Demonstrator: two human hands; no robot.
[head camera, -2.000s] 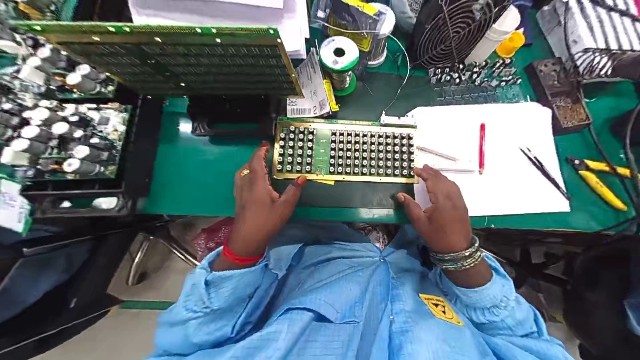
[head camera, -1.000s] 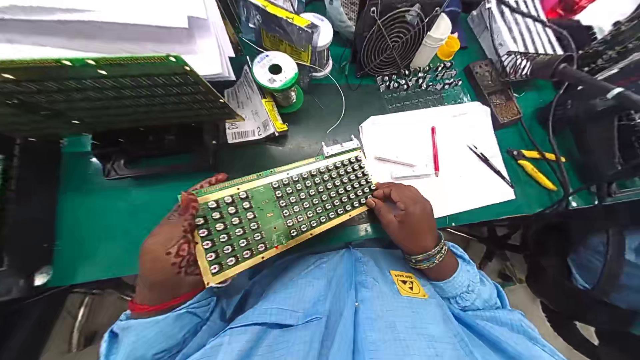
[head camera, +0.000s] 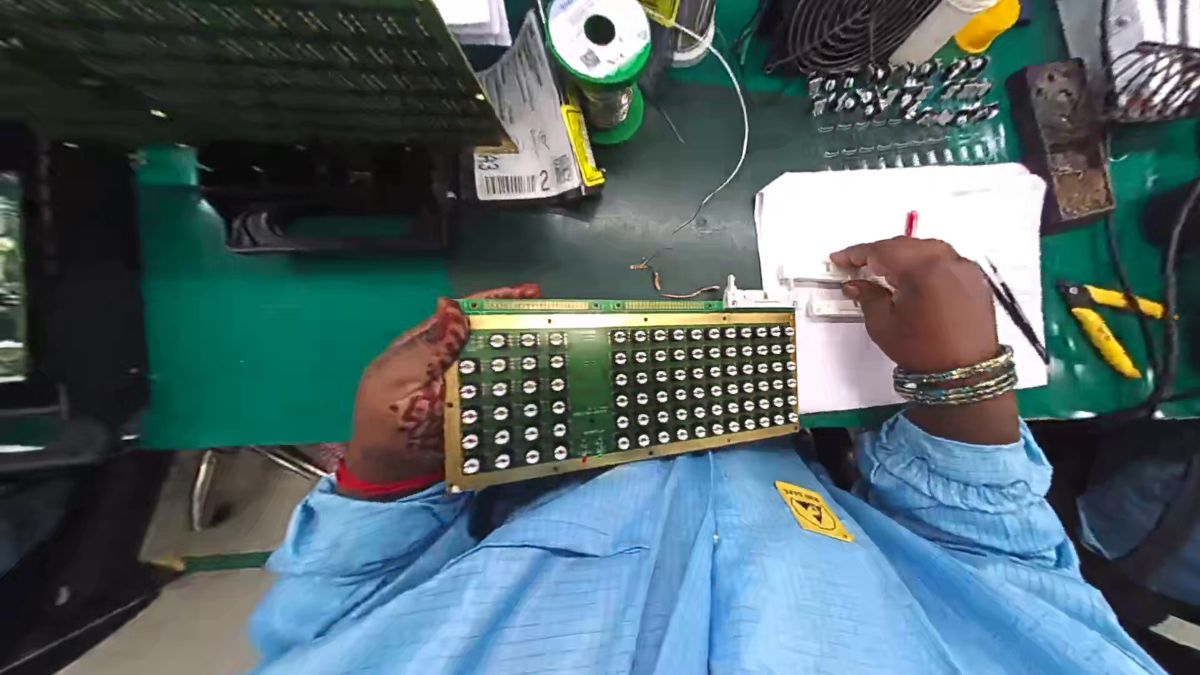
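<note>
My left hand (head camera: 408, 403) grips the left end of a green circuit board (head camera: 590, 375) with a brass-coloured frame and rows of round black-and-white components. The board is slightly tilted, close to my blue smock. A white connector (head camera: 757, 298) sits at its top right corner. My right hand (head camera: 923, 300) is over the white papers (head camera: 900, 192), its thumb and fingers at a small white part (head camera: 814, 274); whether they pinch it is unclear. Another white strip (head camera: 834, 307) lies just below. A red pen (head camera: 911, 223) is mostly hidden behind the right hand.
Black tweezers (head camera: 1017, 309) lie on the papers' right side, with yellow-handled cutters (head camera: 1106, 328) beyond. A solder spool (head camera: 600, 56) and a printed label bag (head camera: 525, 141) stand behind the board. Small components (head camera: 900, 94) fill the back right. A large circuit board (head camera: 244, 75) overhangs the upper left.
My right hand has let go of the board's right end and moved right onto the papers. My left hand still holds the board, which is now less tilted than a second ago.
</note>
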